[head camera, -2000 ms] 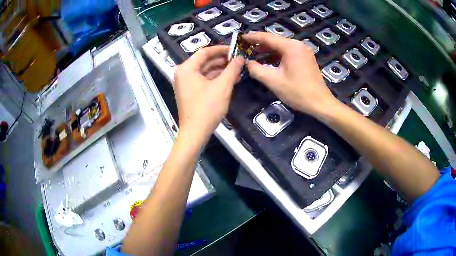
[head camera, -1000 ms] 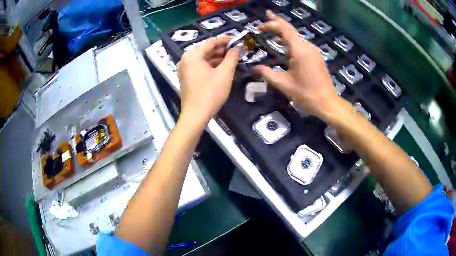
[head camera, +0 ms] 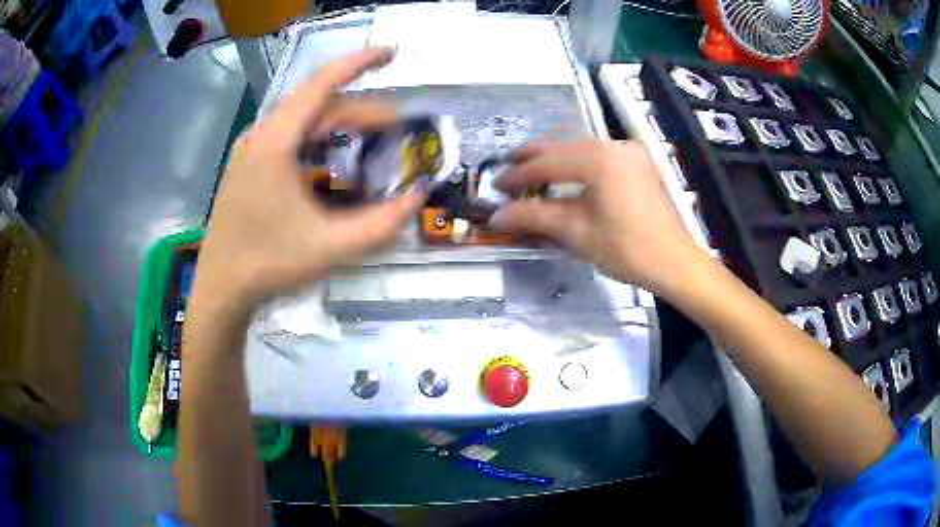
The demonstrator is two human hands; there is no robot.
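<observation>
My left hand [head camera: 278, 196] is raised over the left of the press plate. It holds a watch case [head camera: 412, 154] with gold-yellow internals between thumb and fingers; the case is blurred. My right hand [head camera: 577, 201] is over the right orange fixture [head camera: 441, 224], with its fingertips closed on a rounded dark-rimmed unit [head camera: 493, 185], apparently another watch case, at the fixture. Whether it is lifted clear is hidden by blur. The left fixture is mostly hidden behind my left hand.
The press front [head camera: 464, 360] has an emergency stop [head camera: 504, 382] and metal buttons. The foam tray [head camera: 747, 196] with pale covers is right. A green basket [head camera: 155, 309] is left. Blue-handled cutters [head camera: 505, 471] and an orange-handled tool [head camera: 328, 443] lie below. An orange-red fan [head camera: 768, 26] is behind.
The view has turned left to the press. Both hands have moved from over the foam tray to the fixtures. My left hand still holds a case; my right hand has closed on the unit at the fixture.
</observation>
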